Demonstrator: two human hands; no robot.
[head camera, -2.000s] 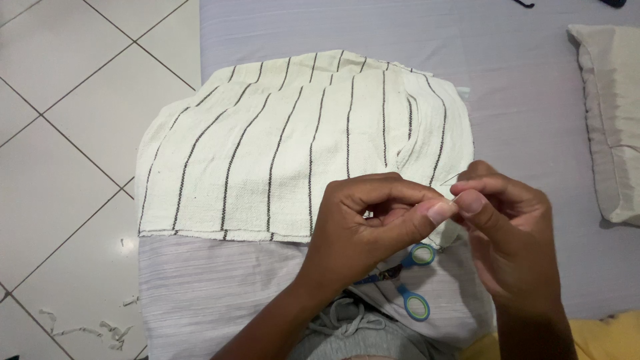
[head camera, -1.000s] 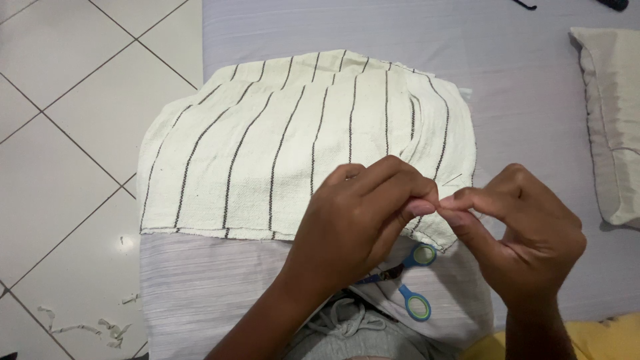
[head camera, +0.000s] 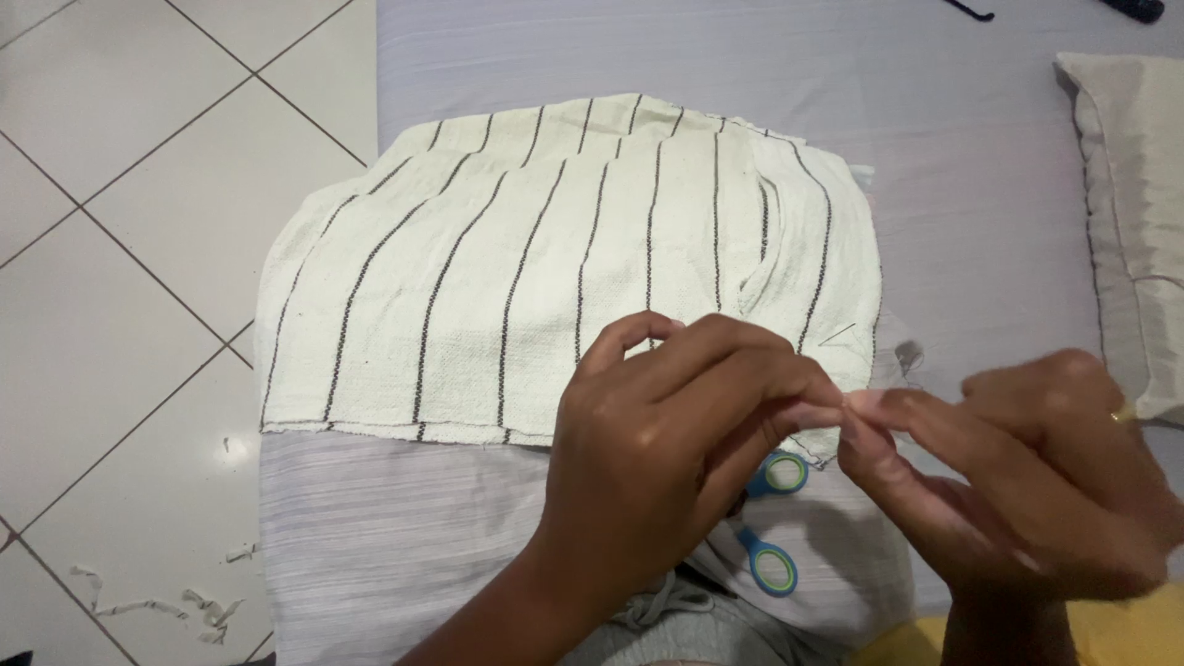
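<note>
A white woven cloth with dark stripes (head camera: 536, 277) lies spread on the bed. Over its lower right part, my left hand (head camera: 684, 425) pinches something tiny, likely thread, between thumb and forefinger. The fingertips of my right hand (head camera: 999, 462) meet those of the left and pinch at the same spot; what lies between them is too small to make out. A thin sewing needle (head camera: 837, 334) rests on or just above the cloth beyond the fingertips. Below the hands are scissors with blue and green handles (head camera: 774, 564), their blades hidden by my left hand.
The bed's lilac sheet (head camera: 971, 185) reaches under the cloth. A beige cushion or folded fabric (head camera: 1147, 231) lies at the right, with dark objects (head camera: 1133, 7) at the top edge. Fabric scraps (head camera: 213, 615) are on the tiled floor, left. A small thread tangle (head camera: 908, 356) sits right of the cloth.
My right hand has moved to the right and its fingers have spread from their bunched pose of two seconds ago. Both hands' fingertips still meet.
</note>
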